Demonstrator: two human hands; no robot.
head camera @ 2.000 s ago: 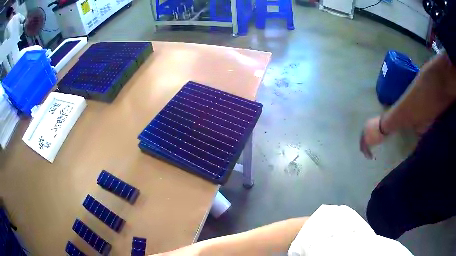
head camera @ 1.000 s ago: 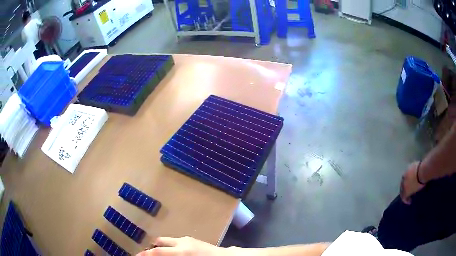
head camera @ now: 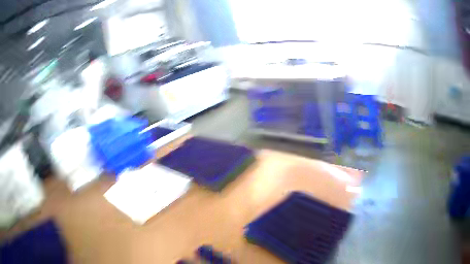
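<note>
The picture is strongly blurred. A stack of full cells [head camera: 300,227] lies at the table's right edge. The block of stacked cut cells [head camera: 206,159] lies farther back. Small cut cells [head camera: 211,253] show at the bottom edge, partly cut off. A dark blue solar cell sheet [head camera: 35,246] shows at the lower left, cut off by the picture's edge. Neither of my hands is in view.
A white foam slab [head camera: 149,192] lies left of the block on the tan table [head camera: 216,219]. Blue crates [head camera: 119,143], white piles [head camera: 74,157] and a shallow white tray [head camera: 172,135] stand behind. Blue stools [head camera: 358,124] stand beyond the table.
The view has swung up and to the left, so the table's things appear lower and farther right. My hand and forearm and the other person's arm have left the picture.
</note>
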